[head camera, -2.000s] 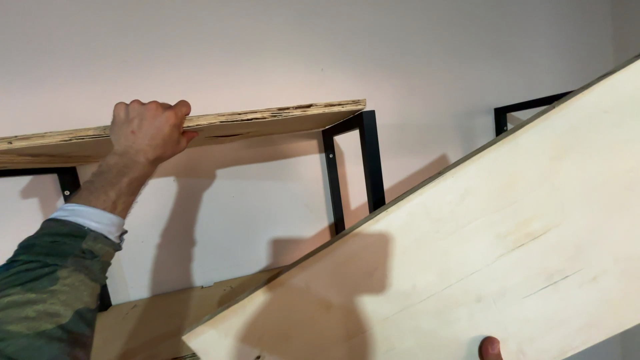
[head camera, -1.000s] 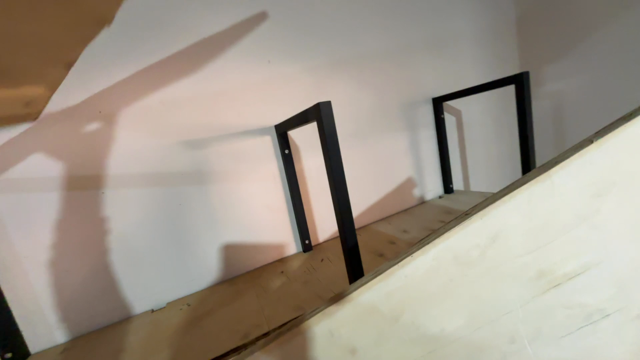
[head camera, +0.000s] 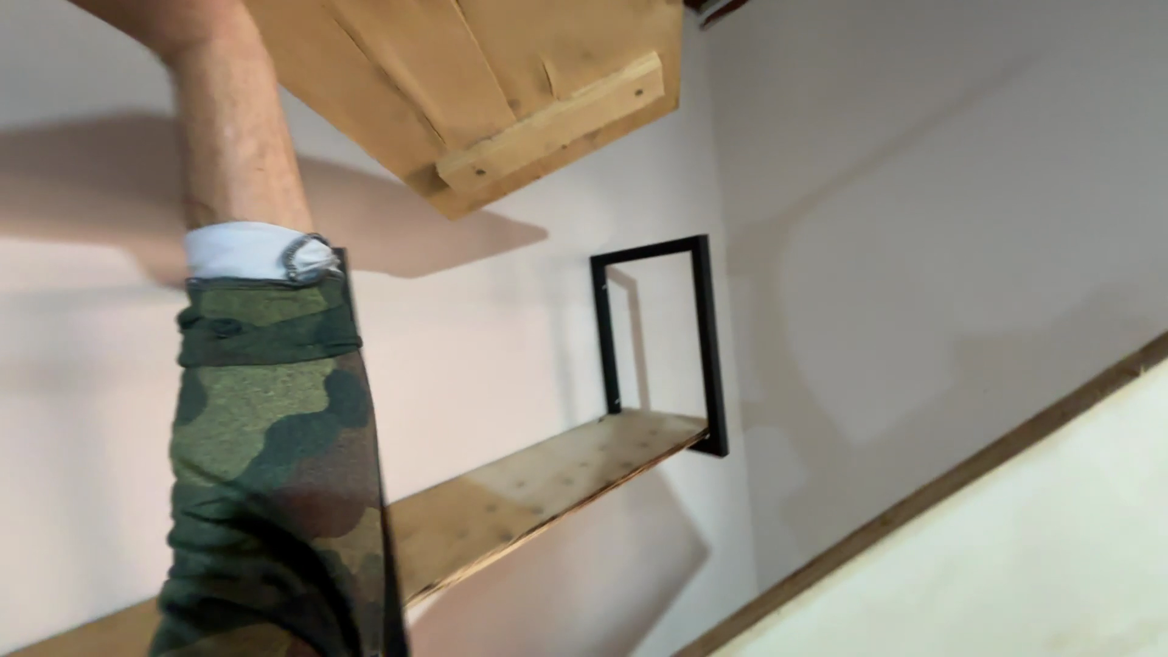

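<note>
My left hand (head camera: 173, 20) is raised at the top left, largely cut off by the frame edge, so its fingers are hidden. Beside it, a wooden board (head camera: 411, 64) is seen from below, tilted, with a screwed-on wooden cleat (head camera: 557, 123) near its end. Whether the hand grips this board cannot be told. My right hand is out of view. A large pale plywood panel (head camera: 1022, 538) slants across the lower right, its darker edge upward.
A plywood shelf (head camera: 547, 474) runs along the wall behind my camouflage sleeve. At its far end stands a black metal bracket frame (head camera: 710, 338), near the wall corner. Another black bracket is mostly hidden behind my forearm.
Two seconds ago my left hand held the upper shelf board resting on a black bracket; that board is off the bracket. My right thumb, earlier on the pale panel, has left view. The view has shifted right.
</note>
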